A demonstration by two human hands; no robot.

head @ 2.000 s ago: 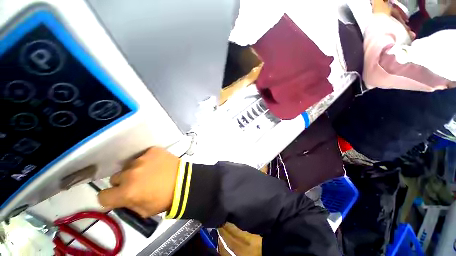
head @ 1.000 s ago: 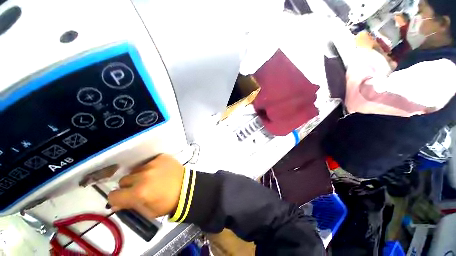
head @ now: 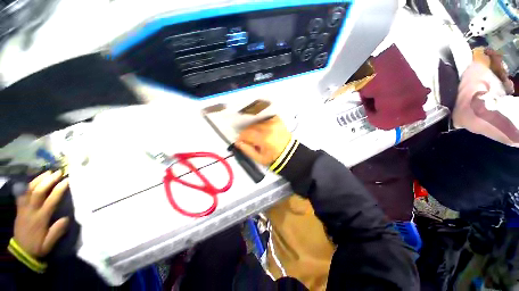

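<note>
My right hand [head: 265, 141] is on the white table under the machine's control panel [head: 244, 48], fingers curled and blurred. Its fingertips are beside the black-handled thin tool [head: 248, 163]; whether they grip anything is unclear. Red-handled scissors [head: 198, 183] lie left of the tool. My left hand [head: 40, 211] is at the far left edge, fingers spread over black cloth [head: 67, 236], near the blurred needle area.
The white table's front edge [head: 199, 230] carries a ruler strip. Maroon cloth [head: 394, 94] and a small cardboard box [head: 359, 78] are at the right. A neighbouring person in a pink sleeve [head: 484, 99] is beyond. Tan cloth [head: 301, 238] hangs below the edge.
The view has swung left, bringing my left hand, the black cloth and the full scissors into the picture. My right hand stays beside the black-handled tool.
</note>
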